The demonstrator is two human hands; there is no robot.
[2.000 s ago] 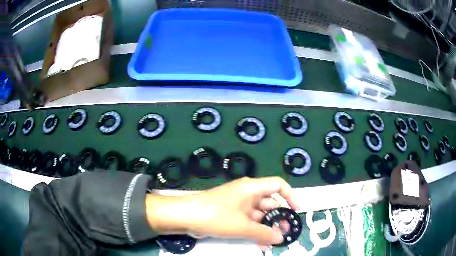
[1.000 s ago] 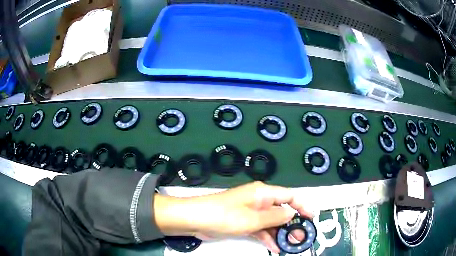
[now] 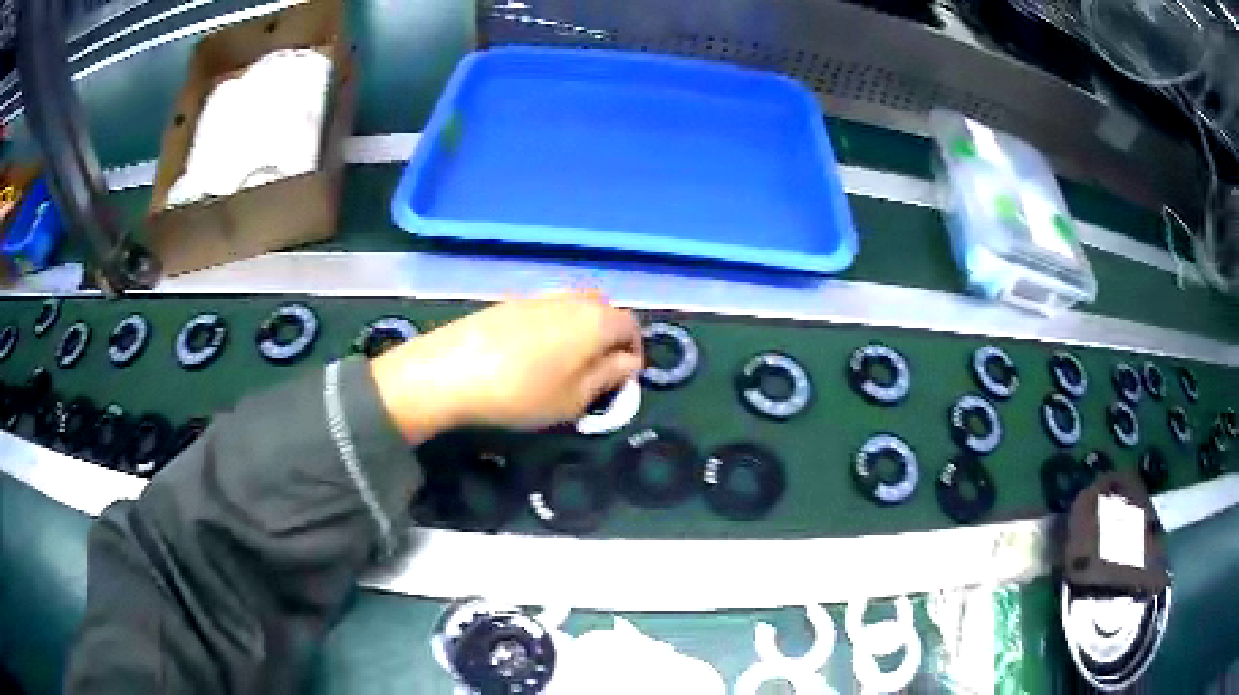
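My left hand (image 3: 510, 364) reaches in from the left over the dark green belt (image 3: 829, 407). Its fingertips pinch a ring with a pad fitted (image 3: 612, 407); only its bright white lower edge shows, the rest is hidden by the fingers. Rings with pale bands (image 3: 776, 387) lie in the far row and plain black rings (image 3: 743, 479) in the near row. On the near worktop are a perforated black disc (image 3: 503, 652) and loose white C-shaped pads (image 3: 883, 641). My right hand is out of the picture.
Beyond the belt are an open cardboard box (image 3: 252, 231), a blue tray (image 3: 625, 156) and a clear plastic box (image 3: 1016, 217). A dark brown block (image 3: 1117, 536) sits on a round metal dish (image 3: 1114, 631) at right. A shiny plastic strip (image 3: 981, 645) lies beside the pads.
My left hand has moved from the near worktop up and left over the belt, carrying the ring. The perforated disc and white sheet are more exposed. The view has shifted slightly.
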